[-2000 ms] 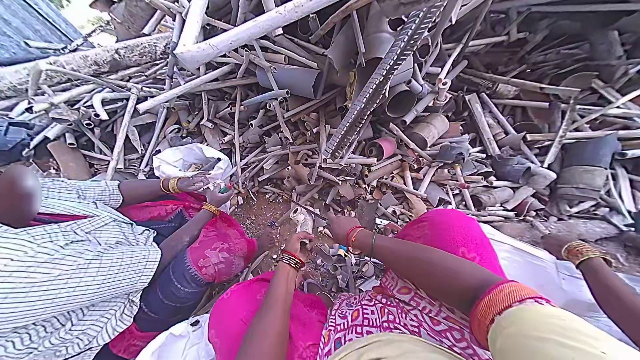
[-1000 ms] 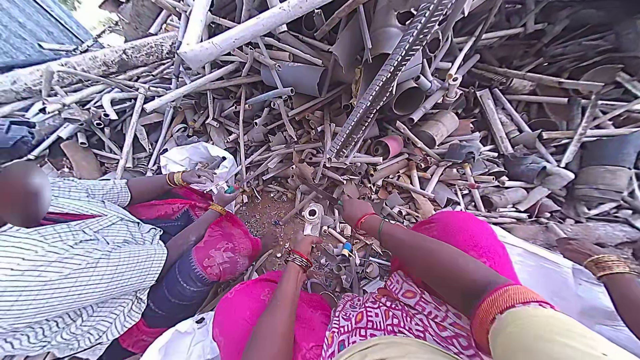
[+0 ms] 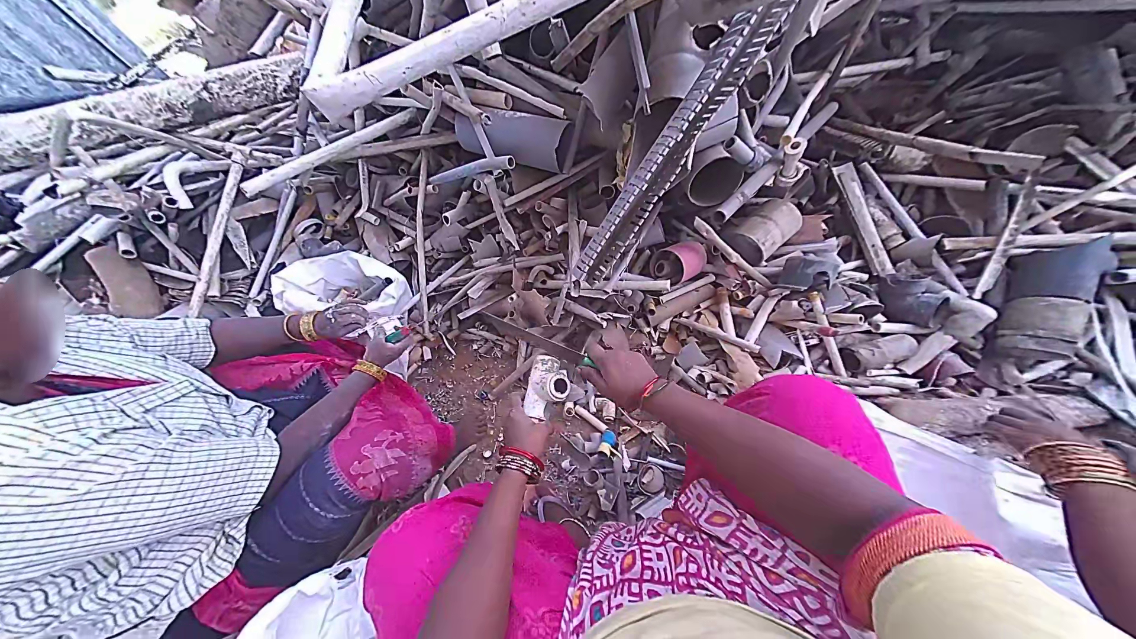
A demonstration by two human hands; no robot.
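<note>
My left hand (image 3: 527,426) grips a whitish plastic pipe tee fitting (image 3: 540,388), whose round open end faces up toward me. To its right, my right hand (image 3: 619,366) is closed on the green handle of a long flat blade (image 3: 532,335). The blade points up and left, just above the fitting and apart from it. Whether its edge is toothed I cannot tell. Below the two hands lie small pipe pieces and fittings, one with a blue part (image 3: 608,441).
A heap of plastic pipe scraps (image 3: 532,213) spreads ahead, crossed by a slotted metal strip (image 3: 679,142). At left sits a person (image 3: 151,426) holding a small fitting beside a white sack (image 3: 342,277). Another person's hand (image 3: 1034,430) rests at the far right, by a white sheet (image 3: 958,479).
The fitting in my left hand has turned, so its round opening shows more plainly than two seconds ago. My right hand still holds the handle.
</note>
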